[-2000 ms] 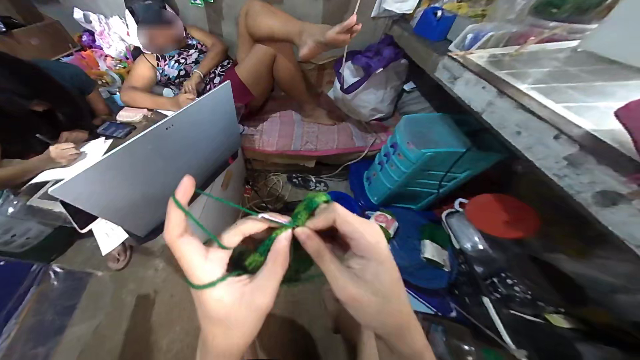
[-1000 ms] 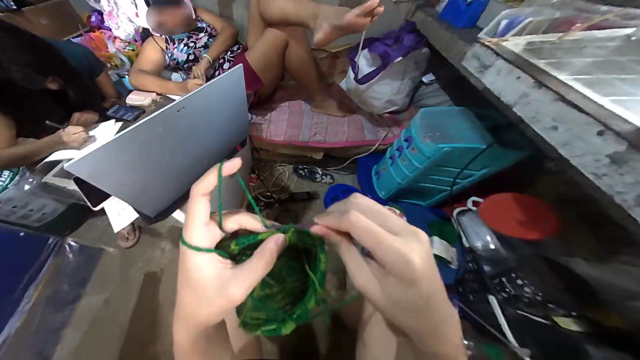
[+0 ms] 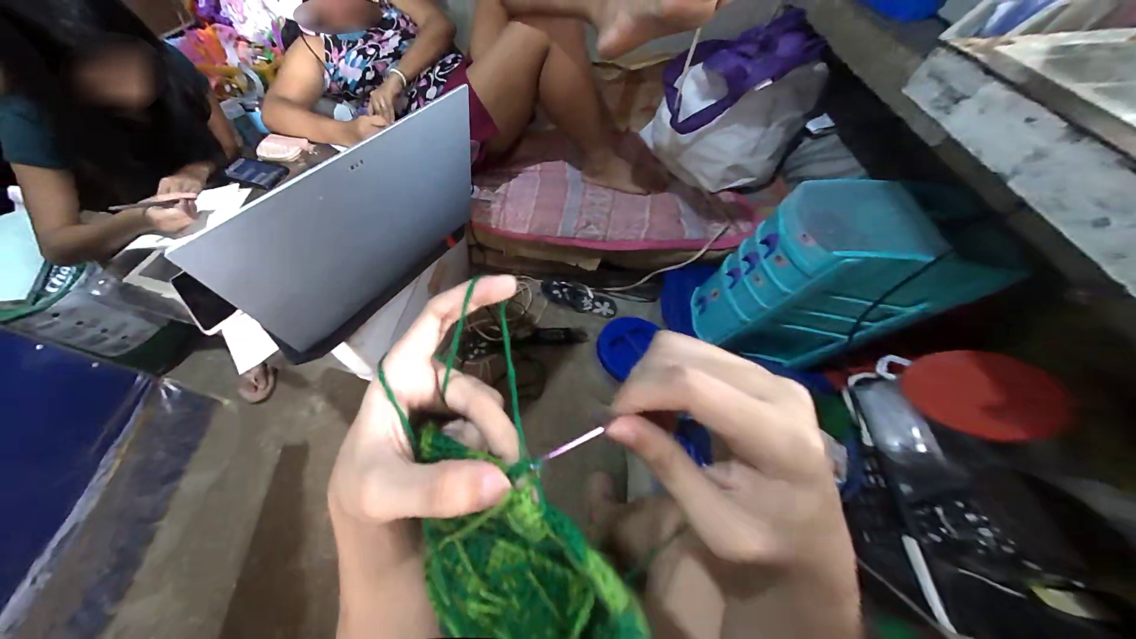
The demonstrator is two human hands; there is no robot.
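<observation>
Green crocheted work [image 3: 524, 568] in darker and lighter yarn hangs below my left hand [image 3: 435, 426], its upper edge pinched between thumb and fingers. Dark green yarn [image 3: 509, 373] loops over the raised index finger and runs down to the stitches. My right hand [image 3: 728, 444] grips a thin pinkish metal crochet hook [image 3: 572, 444] between thumb and fingers. The hook's tip sits at the top edge of the work, where the strand meets it. The hook's rear part is hidden by my right hand.
A grey laptop [image 3: 355, 222] stands ahead to the left, with two people beyond it. A teal plastic drawer unit [image 3: 816, 266] stands at the right, near a red round lid [image 3: 985, 395] and blue lid [image 3: 627, 346]. A white and purple bag [image 3: 728, 115] rests on the pink mat [image 3: 603, 204].
The hands were close together around the work; now my right hand is farther from my left and more of the hook shows. The green work hangs lower than two seconds ago.
</observation>
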